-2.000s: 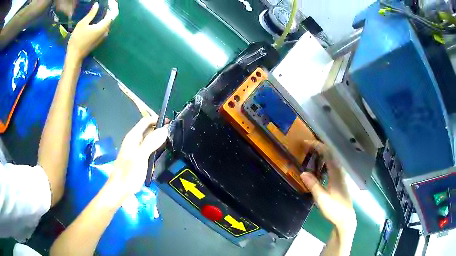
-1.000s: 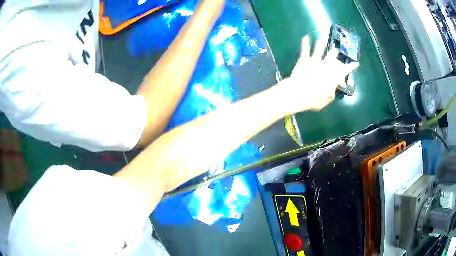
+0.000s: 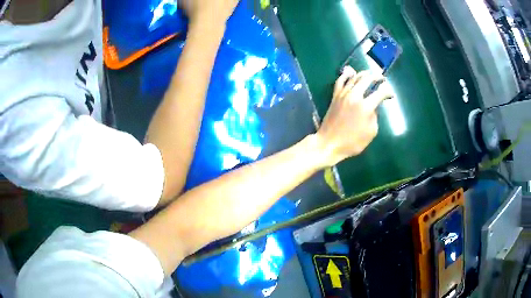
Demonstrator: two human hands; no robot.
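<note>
My left hand (image 3: 352, 113) reaches over the green conveyor belt. Its fingers are on the near end of a phone middle frame (image 3: 381, 52) with a blue film patch and cover part of that end. The frame is at the belt surface; whether it is slightly lifted I cannot tell. Another middle frame (image 3: 448, 247) with a blue patch sits in the orange fixture (image 3: 425, 256) at the lower right, cut off by the bottom edge. The silver upper platen (image 3: 502, 224) stands apart from the fixture. My right hand is out of the picture.
A co-worker's white sleeve (image 3: 87, 151) and bare arm (image 3: 185, 99) are close on the left, over shiny blue film (image 3: 239, 110). The black-wrapped press base (image 3: 384, 250), front button panel (image 3: 333, 276) and a yellowish strip (image 3: 279, 224) lie near my forearm.
The view has swung left since the oldest frame. The platen has come away from the fixture, showing the frame inside. The frame under my left hand now lies more diagonally, with my fingers at its near end.
</note>
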